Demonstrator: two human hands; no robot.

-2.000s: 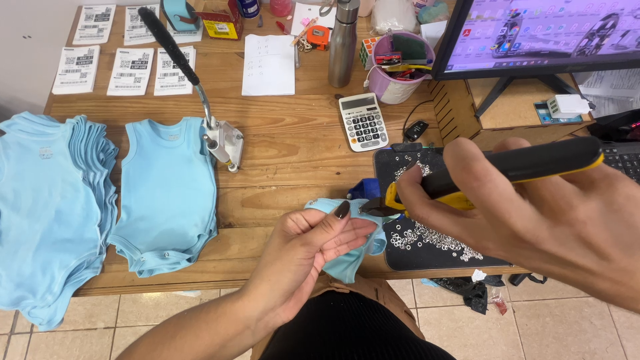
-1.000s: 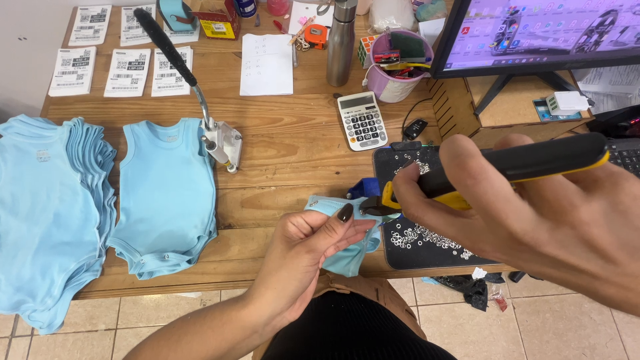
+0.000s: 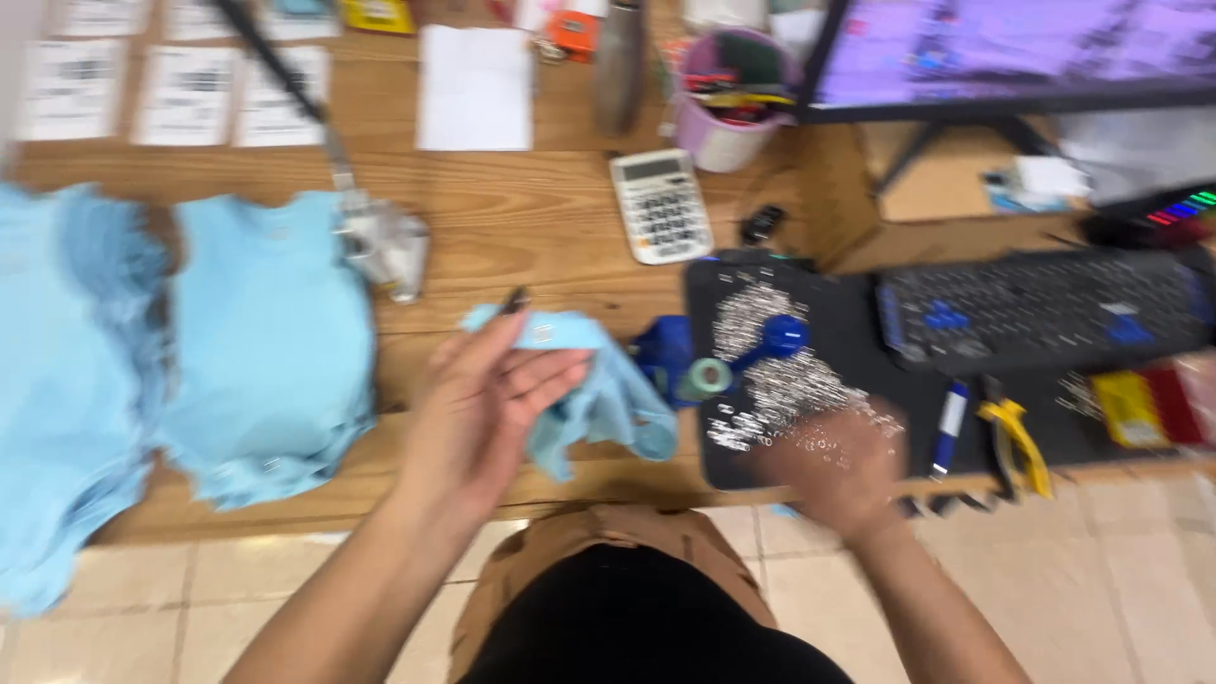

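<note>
My left hand (image 3: 484, 408) holds the edge of a light blue fabric garment (image 3: 608, 380) between thumb and fingers, with a small metal snap ring (image 3: 542, 333) showing on it. My right hand (image 3: 841, 465), blurred, is over the lower edge of a pile of small metal rings (image 3: 788, 370) on a black mat (image 3: 855, 323); whether it grips any cannot be told. Yellow-handled pliers (image 3: 1016, 442) lie to the right of that hand. A blue tool with a round end (image 3: 784, 335) and a green ring-shaped piece (image 3: 705, 380) lie between the garment and the rings.
Light blue baby bodysuits (image 3: 271, 332) lie at left, beside a stack of more (image 3: 66, 361). A lever hand press (image 3: 385, 242) stands behind them. A calculator (image 3: 662, 206), steel bottle (image 3: 619, 66), purple bucket (image 3: 731, 133), keyboard (image 3: 1035, 304) and blue marker (image 3: 949, 429) are around.
The black-and-yellow pliers in my right hand earlier are out of it. That hand has moved down to the metal rings. My left hand still holds the garment. The view has shifted right.
</note>
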